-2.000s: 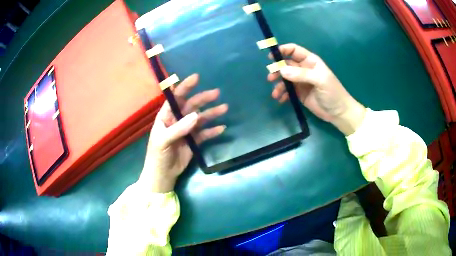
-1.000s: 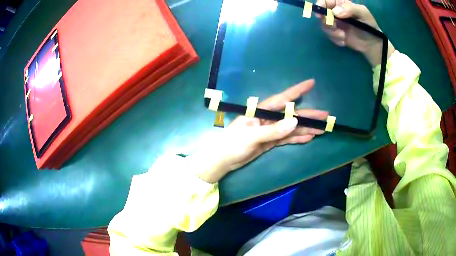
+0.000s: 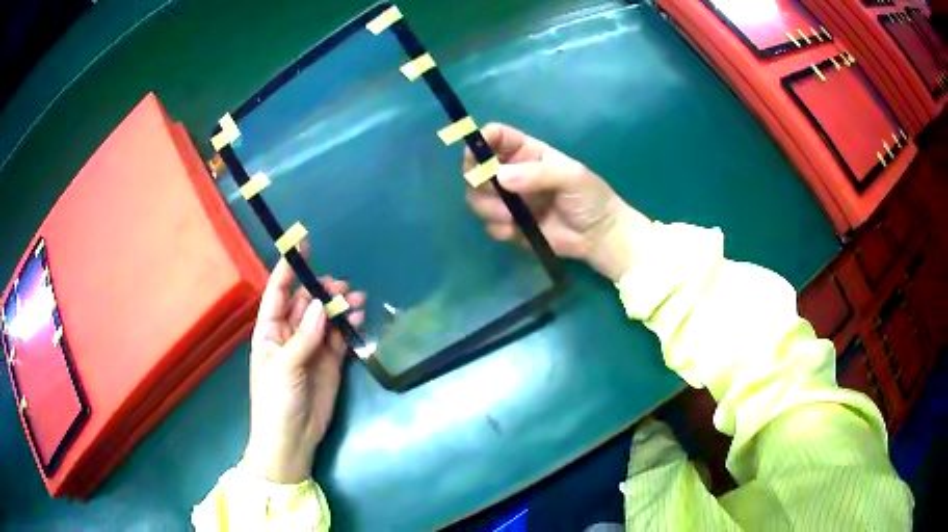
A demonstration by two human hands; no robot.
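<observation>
A clear touch panel (image 3: 364, 166) with a black border is held tilted above the green bench (image 3: 644, 135). Several pale-yellow tape tabs cross its two long edges. My left hand (image 3: 296, 353) grips the lower part of its left long edge, with fingertips behind the glass. My right hand (image 3: 551, 192) grips the middle of its right long edge, thumb on the front near a tape tab. A small amber flex tail (image 3: 216, 165) sticks out near the panel's upper left corner.
A stack of red foam trays (image 3: 146, 229) lies on the bench at left, with another panel (image 3: 42, 353) at its left end. At right are more red trays (image 3: 769, 94) holding panels. Further tray stacks (image 3: 884, 333) stand below the bench edge at lower right.
Since one second ago, the panel has turned from lying crosswise to upright lengthwise and moved left. Both hands have moved left with it. More of the right-hand trays shows.
</observation>
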